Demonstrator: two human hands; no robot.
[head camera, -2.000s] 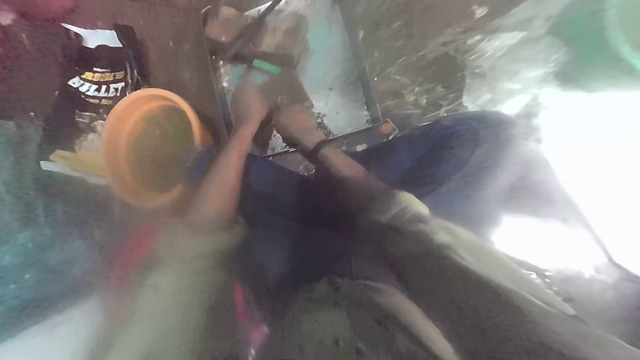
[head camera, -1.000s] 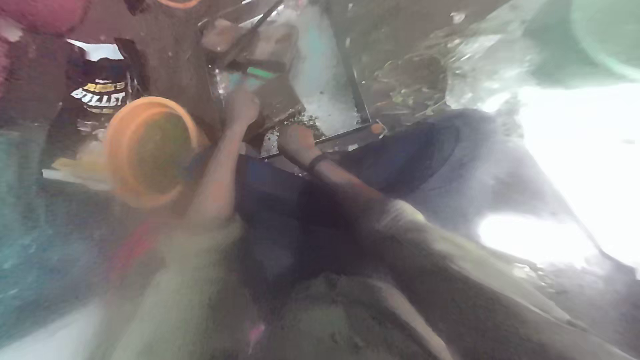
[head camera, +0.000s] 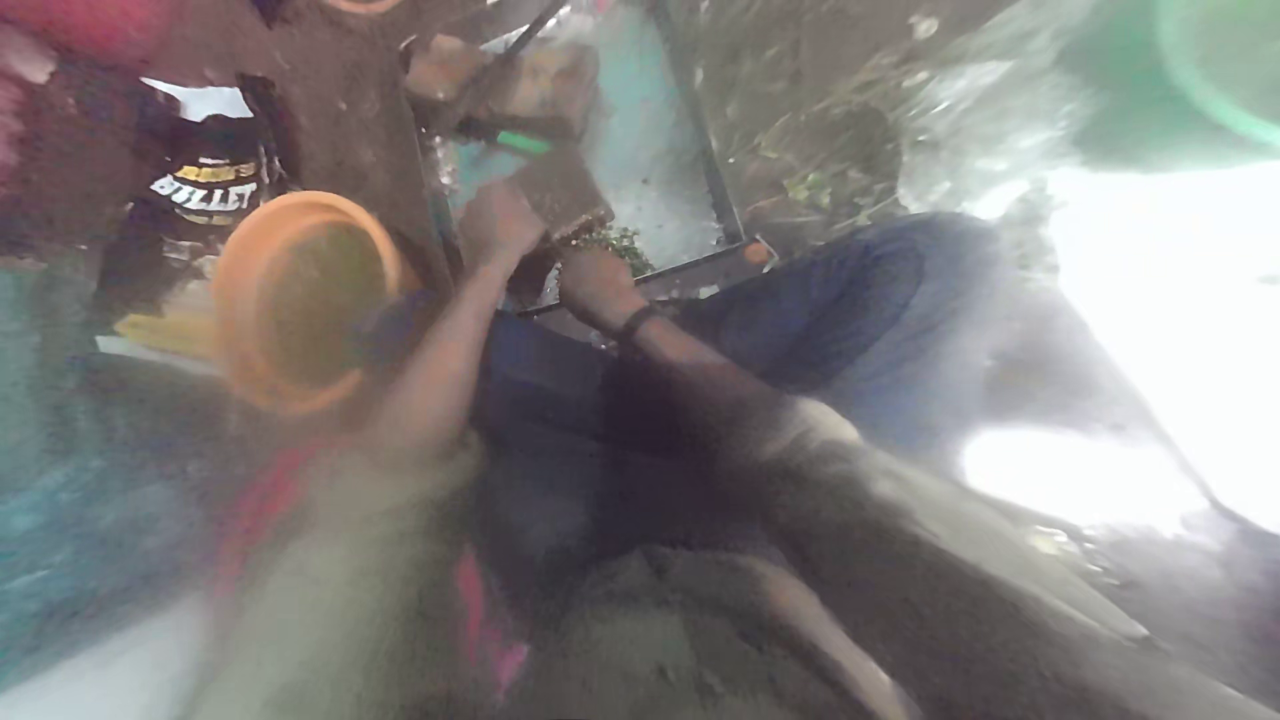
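Observation:
My left hand (head camera: 503, 222) is closed at the near left edge of a brown rectangular block (head camera: 562, 192), and seems to grip it. My right hand (head camera: 597, 285), with a dark band at the wrist, is bent close to the block's lower corner, beside small dark green bits (head camera: 625, 245). What its fingers hold is hidden. Both hands are over the near end of a pale blue, dark-framed tray (head camera: 650, 130). Beyond the block lies a dark tool with a bright green part (head camera: 523, 142), close to larger brown blocks (head camera: 545, 85). The image is blurred.
An orange bucket (head camera: 232, 310) with greenish contents stands left of my left forearm. Behind it is a black bag (head camera: 205, 190) bearing writing. Plant debris (head camera: 810, 170) lies right of the tray, and a green round container (head camera: 1180, 60) is at the upper right.
My left hand has moved slightly from beside the green-marked tool toward the near end of the brown block. My right hand remains near the tray's near edge.

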